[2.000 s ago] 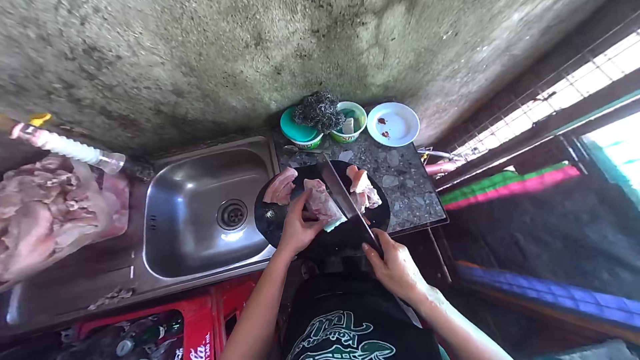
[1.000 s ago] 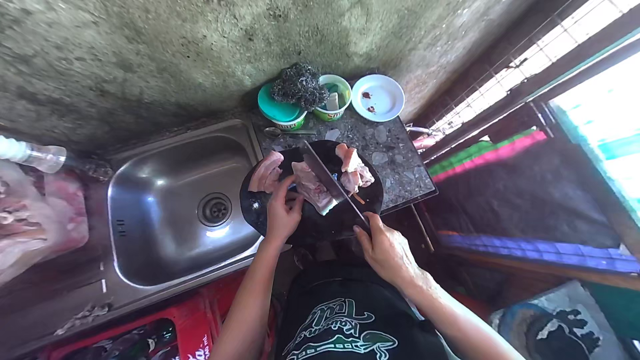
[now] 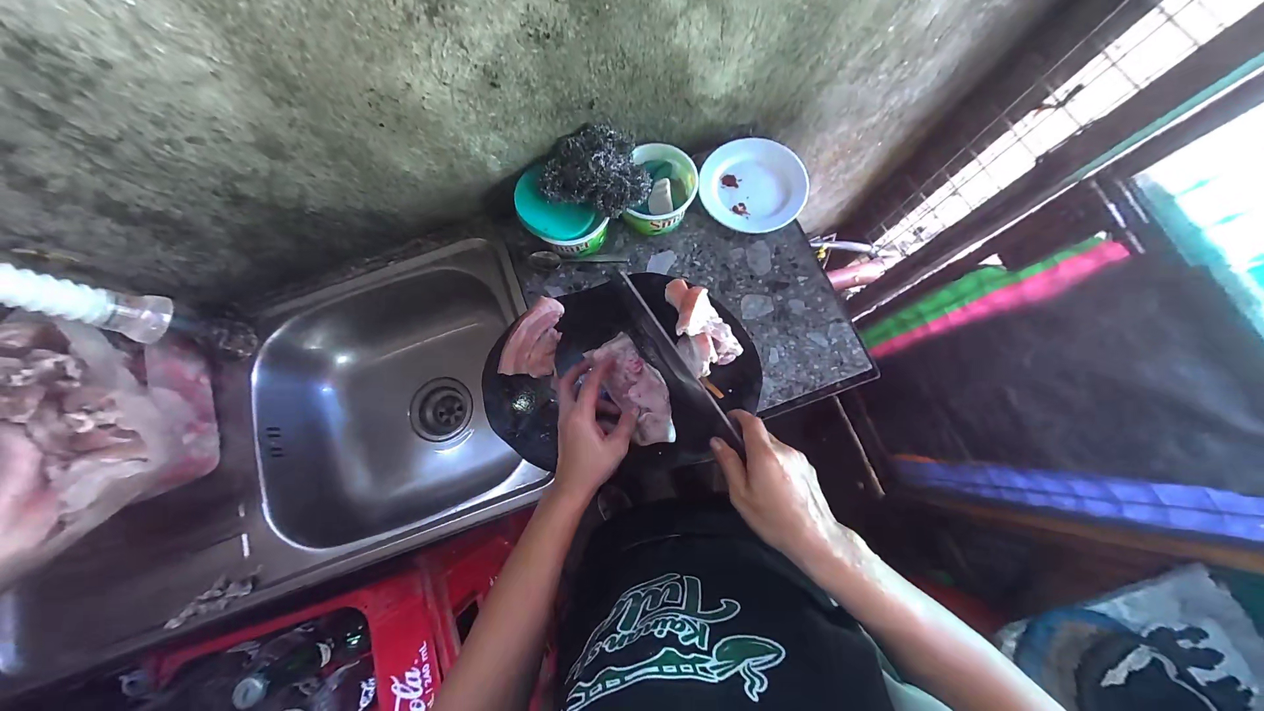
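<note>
On a dark round board (image 3: 523, 434) at the counter's edge lies a slab of raw meat (image 3: 642, 390). The fingers of my left hand (image 3: 594, 425) rest on the slab's left side. My right hand (image 3: 780, 484) grips the handle of a large knife (image 3: 676, 365), whose long blade points up and left along the slab's right side. Whether the edge touches the meat cannot be told. Another piece of raw meat (image 3: 533, 339) lies on the board's left, and some cut pieces (image 3: 703, 326) lie to the right of the blade.
A steel sink (image 3: 365, 395) adjoins the board on the left, with bagged raw meat (image 3: 99, 425) beyond it. Behind the board are a spoon (image 3: 578, 261), a steel-wool scourer (image 3: 597, 170) on a lidded tub, an open tub (image 3: 662, 188) and a white plate (image 3: 754, 186). Red bottle crates (image 3: 395, 612) stand below.
The knife stays in my right hand and my left hand stays at the middle slab. The view has shifted, and nothing else has plainly changed.
</note>
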